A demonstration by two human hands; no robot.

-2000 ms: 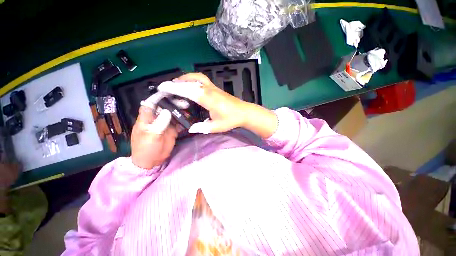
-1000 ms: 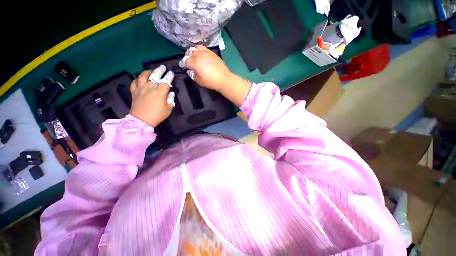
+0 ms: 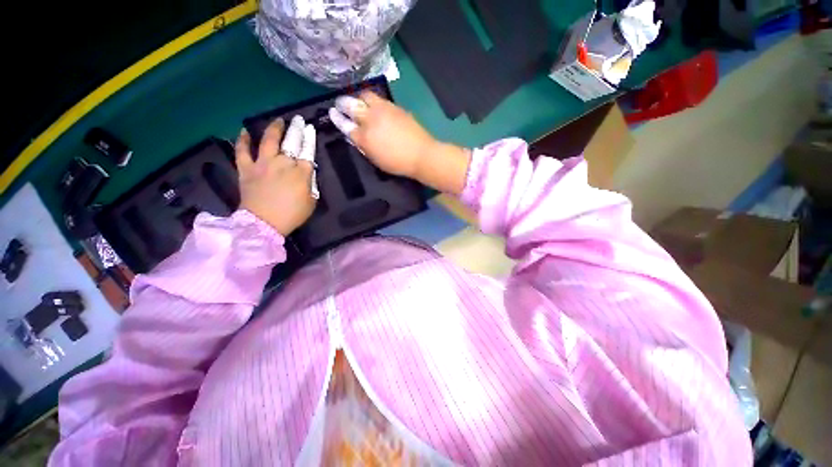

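Observation:
Two black foam insert trays lie side by side in front of me. My left hand, with white finger cots, lies with fingers spread over the left part of the right tray. My right hand has its cot-covered fingertips at the upper part of the same tray, by a small dark part with white marking that is mostly hidden. Whether the fingers grip it cannot be told. The left tray has a small black module with white marking in a cut-out.
A clear bag of silvery packets stands behind the trays. Flat foam sheets, a white carton with tissue and a red bin are at right. Black modules lie on a white sheet at left. Cardboard cartons are below right.
Two seconds ago both hands held a black part together above the left tray. They have since parted and come down on the right tray. The camera view has shifted right.

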